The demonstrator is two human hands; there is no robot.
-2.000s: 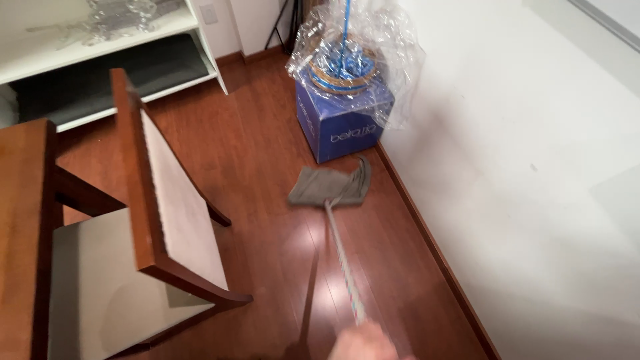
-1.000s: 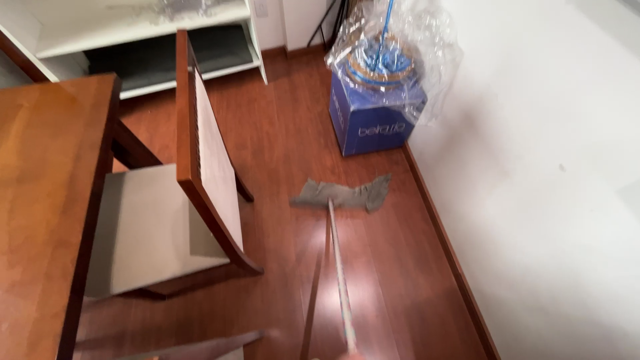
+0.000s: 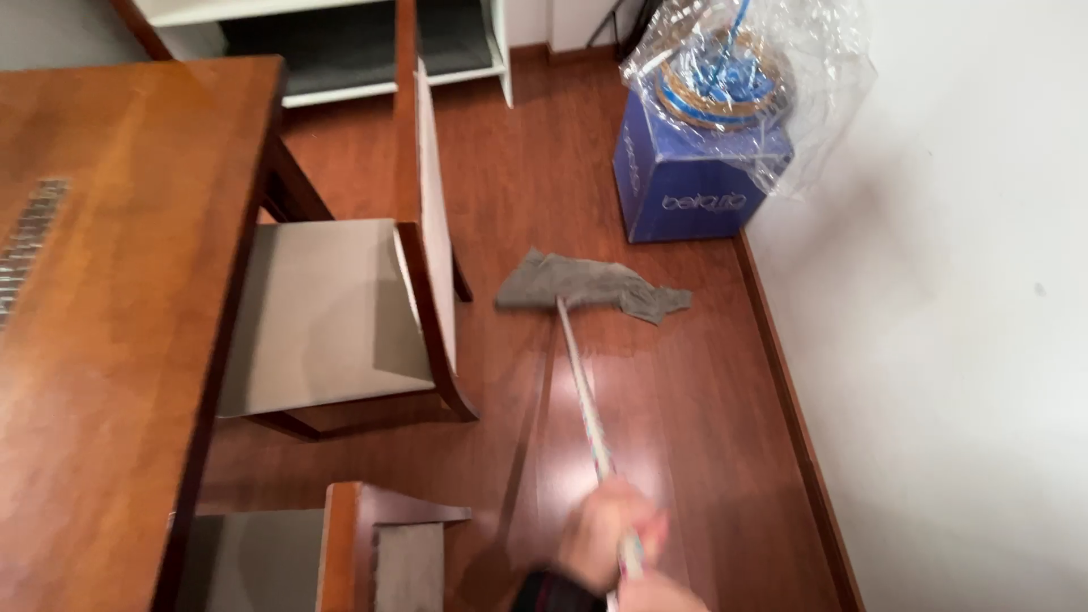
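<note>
My left hand [image 3: 608, 527], its dark sleeve coming in from the bottom edge, is closed around a thin, light patterned pole [image 3: 586, 399]. Lower down, my right hand [image 3: 659, 593] grips the same pole near its end and is partly cut off by the frame. The pole slants up and away to a grey-green cloth [image 3: 565, 280], which lies draped over its head on the reddish wood floor [image 3: 680, 408]. The cloth's right end is bunched and trails toward the wall. The head under the cloth is hidden.
A blue box [image 3: 688, 191] with a plastic-wrapped round item [image 3: 722, 81] stands by the white wall [image 3: 960, 340]. Left are a wooden table [image 3: 110, 340], a chair [image 3: 331, 314] and another chair [image 3: 340, 544]. A white shelf unit [image 3: 467, 76] stands beyond.
The view has shifted so that more of the table and a second chair show. The cloth now trails farther out on its right side. Both hands now show on the pole.
</note>
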